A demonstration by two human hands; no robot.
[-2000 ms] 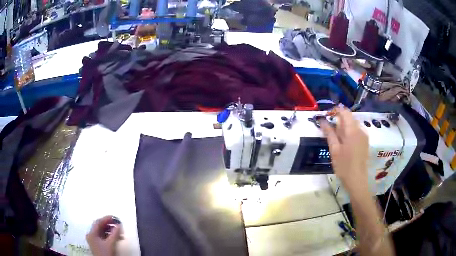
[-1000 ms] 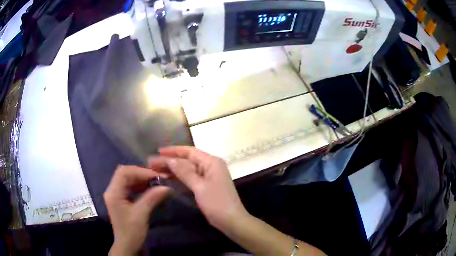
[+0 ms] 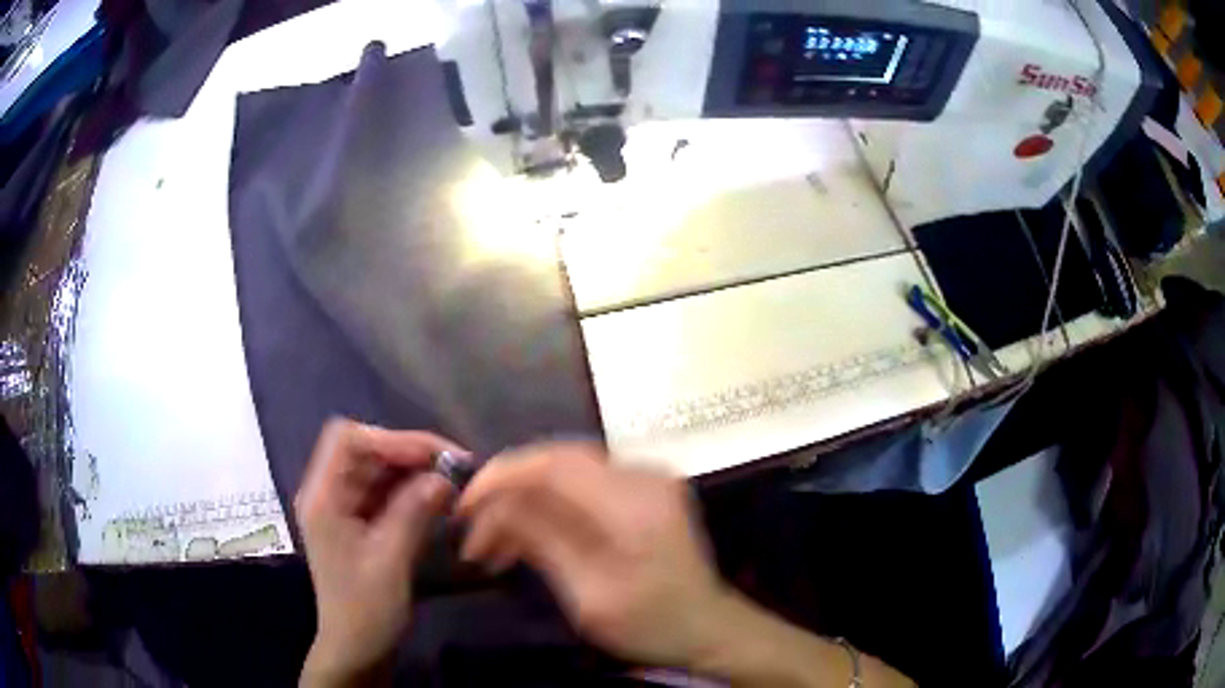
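My left hand (image 3: 370, 538) holds a small shiny metal part (image 3: 454, 465) between its fingertips, over the lower part of the grey panel. My right hand (image 3: 605, 538) is close beside it, blurred, its fingers bent towards the part; whether they grip anything, such as a thread, cannot be told. The grey panel (image 3: 323, 296) lies flat left of the needle area, a small fold at its top, its right edge by the presser foot (image 3: 544, 159). The lower end of the panel is hidden behind my hands.
The white lockstitch machine (image 3: 994, 148) has a lit control panel (image 3: 846, 61). Blue and yellow-green thread snips (image 3: 951, 329) lie at the right of the bed. A ruler scale runs along the white table's (image 3: 148, 336) front edge. Dark cloth hangs at the right.
My right hand has come down from the top of the machine head to my left hand. The view has tilted down. My left hand has moved right, over the grey panel.
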